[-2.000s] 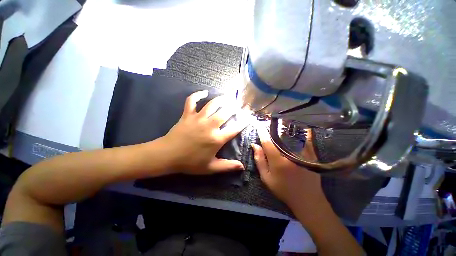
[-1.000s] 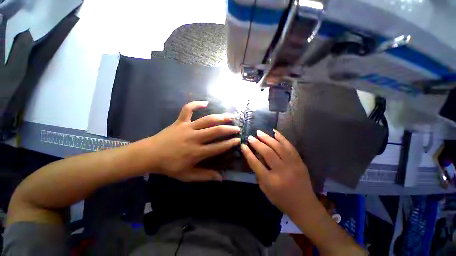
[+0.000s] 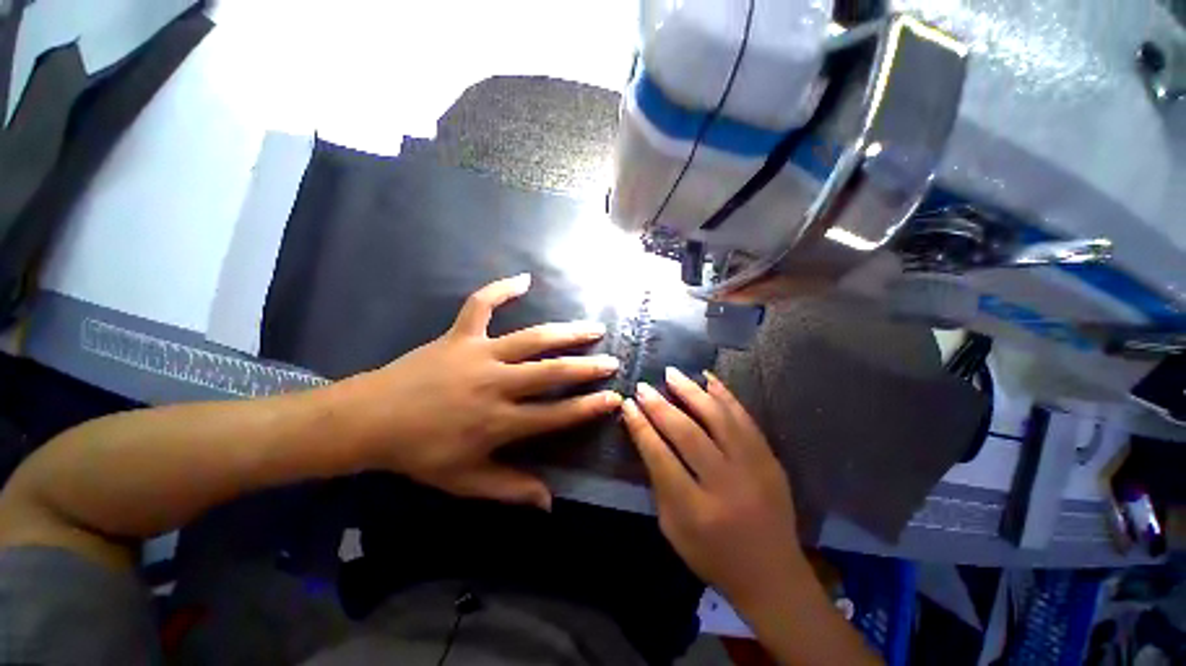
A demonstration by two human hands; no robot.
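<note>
A large dark textured garment panel (image 3: 858, 390) lies on the machine table, its curved edge beyond the bright needle area. A smoother black-grey cloth piece (image 3: 390, 247) lies on its left part. A narrow dark welt strip (image 3: 633, 341) runs toward me from the needle area. My left hand (image 3: 494, 390) lies flat on the smooth cloth, fingers spread, fingertips at the strip's left side. My right hand (image 3: 709, 475) lies flat on the cloth, fingertips at the strip's right side. The white machine head (image 3: 709, 143) stands above; glare hides the needle.
A pale strip (image 3: 250, 247) lies under the smooth cloth's left edge. Loose cut pieces (image 3: 98, 124) lie at the far left. Black scissors (image 3: 975, 403) and an upright grey bar (image 3: 1041, 481) are at the right. Blue mesh crates (image 3: 1060, 605) stand below right. A printed ruler (image 3: 195, 364) edges the table.
Since two seconds ago, both hands have moved back toward me, away from the needle, and the strip shows more clearly. The cloth lies nearer me. The camera view has also shifted.
</note>
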